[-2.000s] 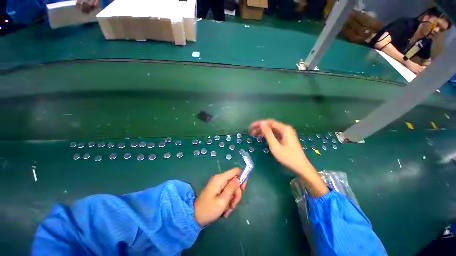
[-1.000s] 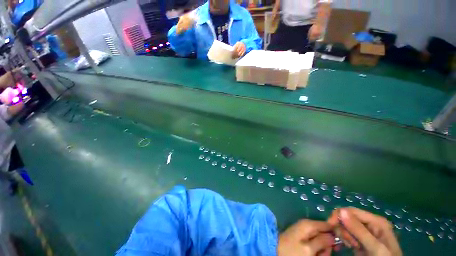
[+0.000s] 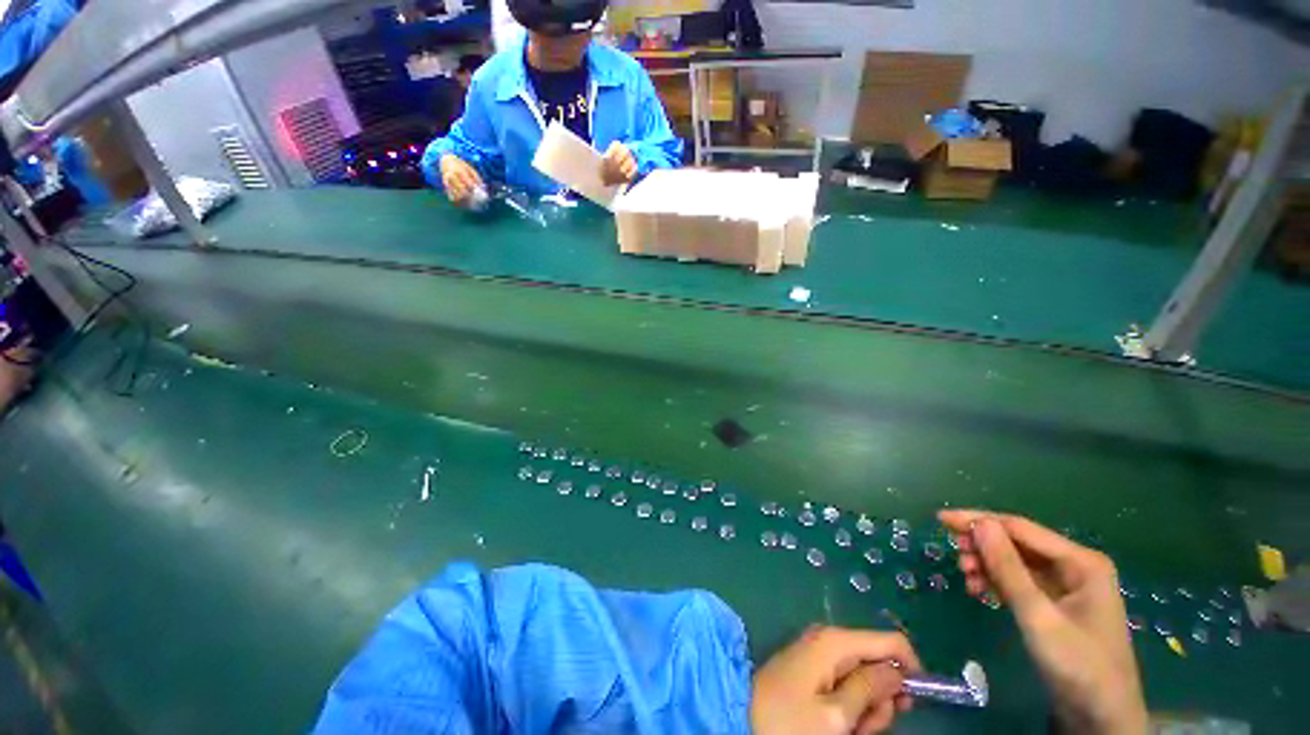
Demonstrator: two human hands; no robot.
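My left hand (image 3: 833, 684) is closed around a silver ribbed stack of cells (image 3: 941, 688), which sticks out to the right with its end disc turned up. My right hand (image 3: 1042, 589) is over the rows of discs, thumb and forefinger close together; whether a disc is between them cannot be told. Small shiny silver discs (image 3: 647, 510) lie in staggered rows on the dark green surface, from the middle to the right, some hidden behind my right hand. A blue sleeve (image 3: 560, 653) covers my left forearm.
A dark square (image 3: 731, 432) lies on the green belt (image 3: 575, 388). A white-topped carton (image 3: 714, 216) stands across the line, beside a person in blue (image 3: 553, 115) holding a white board. A metal post (image 3: 1236, 237) stands at the right. A yellow piece (image 3: 1271, 562) lies far right.
My hands were together at the stack; now my right hand is apart from it, up over the discs. The view has shifted, and the person across has lowered one hand to the table.
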